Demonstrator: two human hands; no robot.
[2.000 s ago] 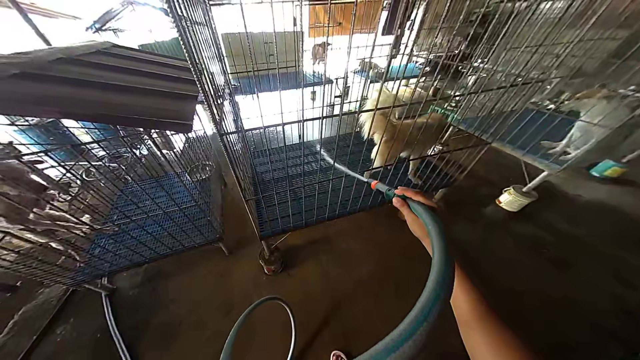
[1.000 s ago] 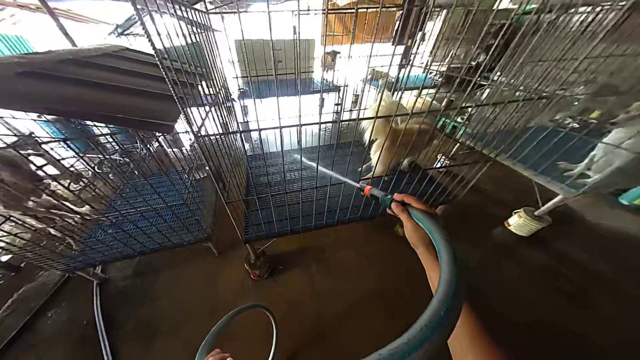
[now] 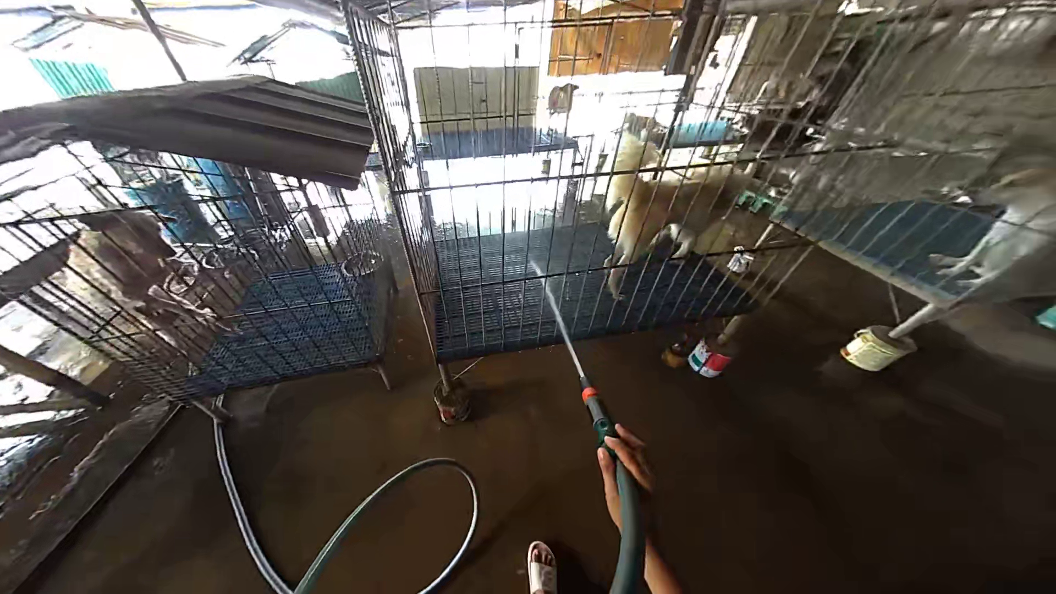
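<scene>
My right hand (image 3: 624,474) is closed around the hose nozzle (image 3: 596,408), which is dark green with an orange ring near its tip. A jet of water (image 3: 563,322) runs from the tip through the bars onto the blue slatted floor (image 3: 511,285) of the middle wire cage. A light tan dog (image 3: 652,206) stands in that cage with its rear toward me. The thick green garden hose (image 3: 631,528) passes down under my forearm and out of view, and a loop of it (image 3: 396,478) shows at lower left. My left hand is outside the frame.
Another caged dog (image 3: 124,256) is at the left beside a corrugated roof sheet (image 3: 247,124); a pale dog (image 3: 1023,223) is at the right. Cage legs stand in cans, among them a yellowish pot (image 3: 877,348) and a red and white can (image 3: 708,359). My sandalled foot (image 3: 542,565) is on the wet floor.
My right hand and the nozzle have moved lower, and the nozzle now points more steeply away from me. A bit of my left hand at the bottom edge a second ago is out of view.
</scene>
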